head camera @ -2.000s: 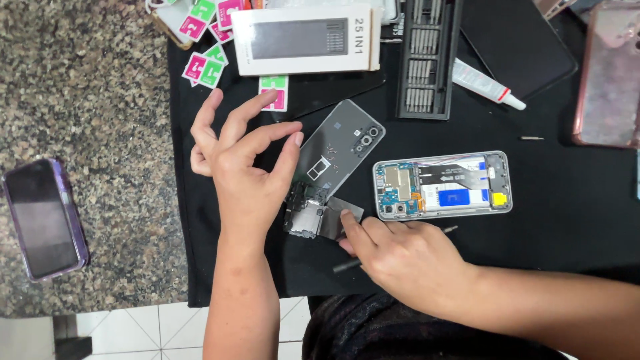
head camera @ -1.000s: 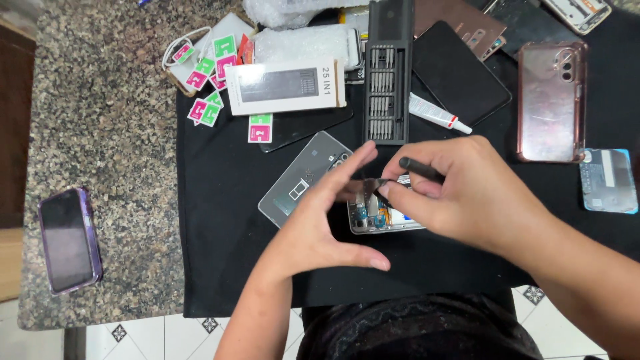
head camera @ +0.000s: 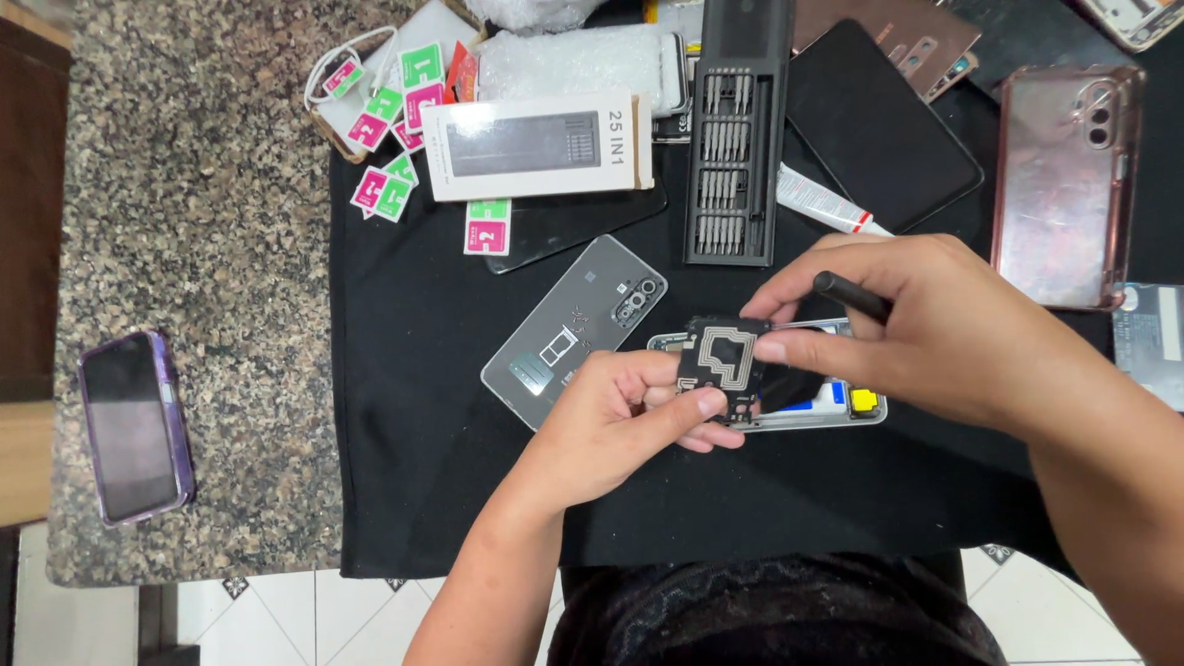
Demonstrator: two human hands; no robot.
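A black phone inner cover with a metallic coil pattern is held between my left hand at its lower left and my right hand at its upper right edge. My right hand also carries a dark screwdriver, its handle pointing up and left. Dark flexible sheet hangs from the cover's right side. Directly beneath lies the opened phone, its inside partly hidden by the cover and both hands. To the left rests a grey phone back panel with small screws and a SIM tray on it.
Beyond the hands are a screwdriver bit case, a white box, a white tube and a black phone-sized panel. A pinkish phone case lies at right. A purple-cased phone sits on the granite counter.
The inner cover, over the back panel two seconds ago, is now held above the opened phone. The screwdriver, lying on the cloth then, is in my right hand. The view has shifted.
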